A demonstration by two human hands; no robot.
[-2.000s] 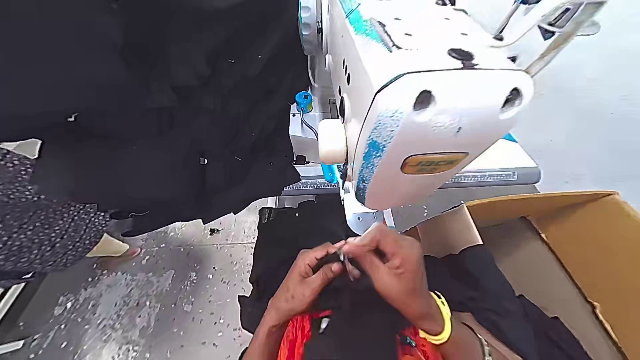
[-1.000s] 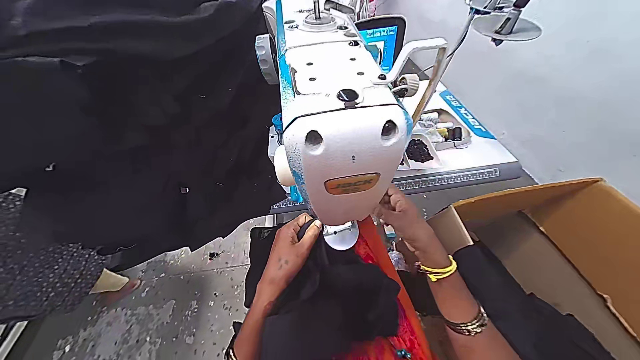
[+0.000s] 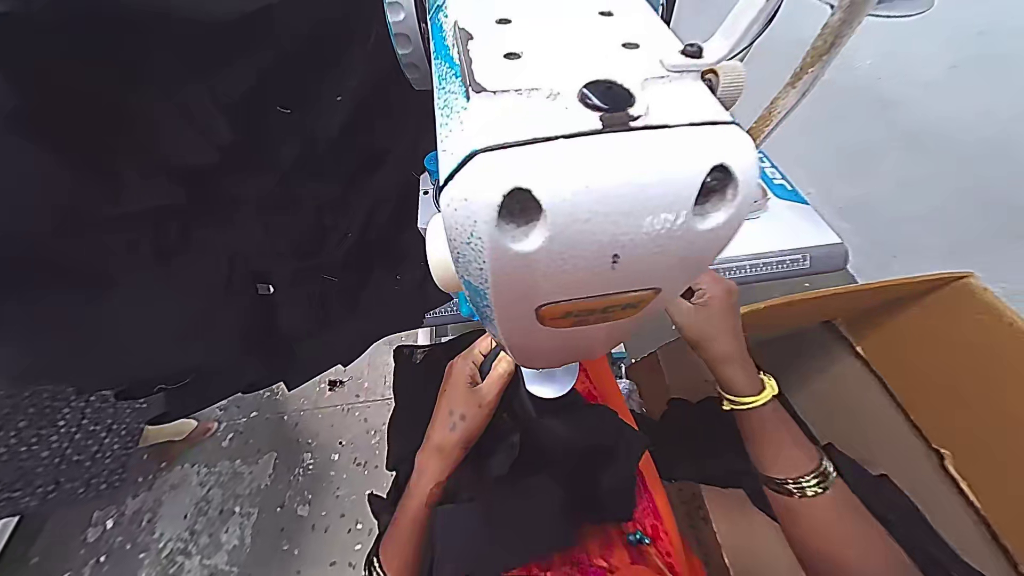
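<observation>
A white Jack sewing machine [image 3: 608, 224] fills the upper middle of the head view and hides its needle area. Black fabric [image 3: 560, 456] hangs over my lap, in front of the machine. At the machine's lower left edge, my left hand [image 3: 472, 392] pinches a part of this fabric between thumb and fingers. My right hand [image 3: 712, 320], with a yellow bangle at the wrist, is curled beside the machine head's lower right side. Its fingertips are partly hidden, and whether it holds anything cannot be told.
A large heap of black cloth [image 3: 208, 200] covers the left side. An open cardboard box [image 3: 936, 360] stands at the right, with black cloth draped at its near side. Another person's foot [image 3: 180, 432] is on the scrap-strewn floor at the left.
Two seconds ago both hands were together on the black fabric in front of the machine; now they are apart, the right one at the machine's right side. The view has shifted.
</observation>
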